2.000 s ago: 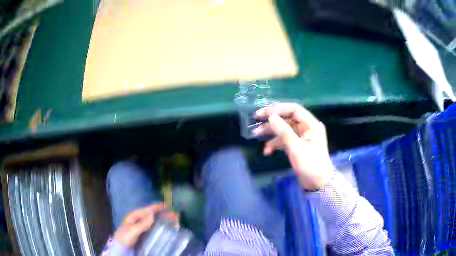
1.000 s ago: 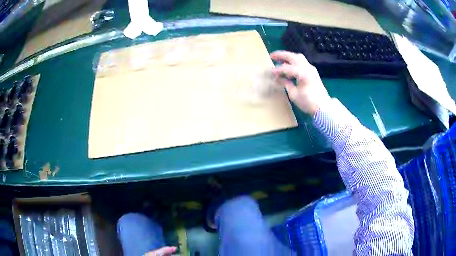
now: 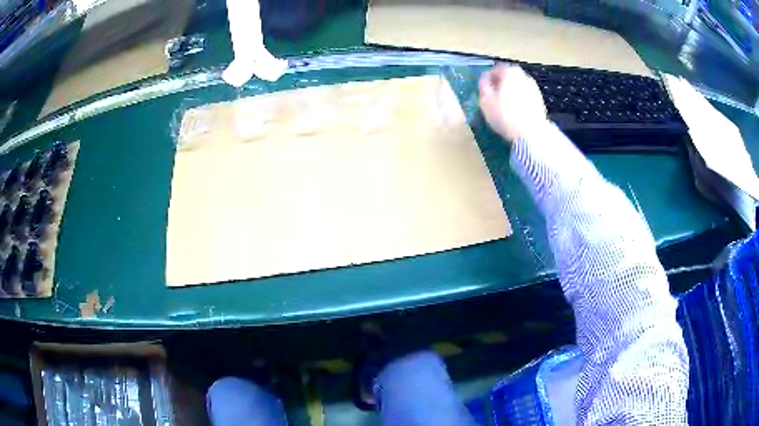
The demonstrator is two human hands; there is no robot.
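A tan cardboard sheet [image 3: 333, 200] lies on the green bench in front of me. Clear blister shells [image 3: 308, 116] stand in a faint row along its far edge, showing mostly as glints. Another clear blister [image 3: 455, 93] is at the sheet's far right corner, just left of my right hand. My right hand [image 3: 509, 98] is above the bench beside that corner, fingers curled. Whether it touches or grips the blister is unclear. My left hand is out of the picture.
A filled sheet [image 3: 33, 216] with black parts lies at left. A white stand [image 3: 248, 50] is at the back, a black tray, perhaps a keyboard [image 3: 612, 104], at right, with white paper [image 3: 720, 137] beyond. Below are the carton of blisters [image 3: 100, 391] and blue crate [image 3: 533, 391].
My right hand came up from the bench's front edge to the sheet's far right corner, where a blister now shows. My left hand, earlier low with a blister stack, has left the picture.
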